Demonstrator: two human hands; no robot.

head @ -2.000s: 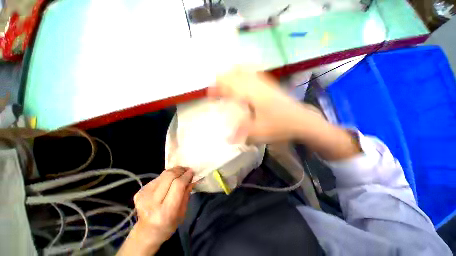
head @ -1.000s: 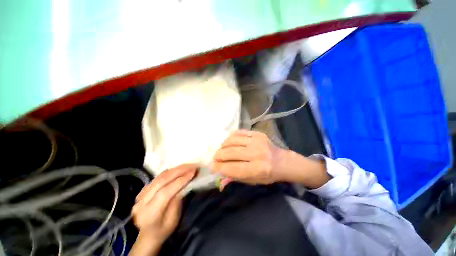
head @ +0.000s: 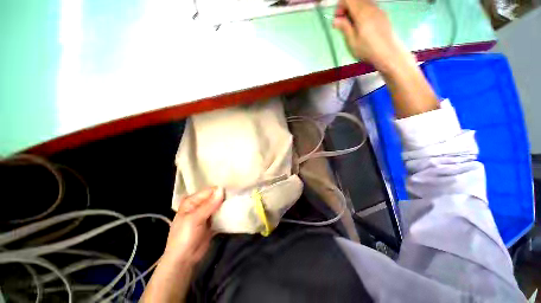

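A beige cloth piece point(head: 228, 145) hangs from under the table edge to the lap, with a seam across its lower part. A yellow strip point(head: 261, 213) lies over its lower edge. My left hand point(head: 193, 222) pinches the cloth's lower left part, thumb on top. My right hand point(head: 365, 29) is away from the cloth, over the machine table at the top, fingers curled; whether it holds anything cannot be told. A small dark and pinkish item point(head: 296, 2) shows at the top edge, left of the right hand.
The pale green table point(head: 148, 65) has a red edge. A large blue crate point(head: 483, 130) stands at right. Cream strap loops point(head: 89, 216) hang at left, with thinner loops point(head: 356, 121) beside the cloth. A dark cable point(head: 329, 41) crosses the table near my right hand.
My right hand has left the cloth and moved up and right over the table, uncovering the yellow strip. My left hand still holds the cloth.
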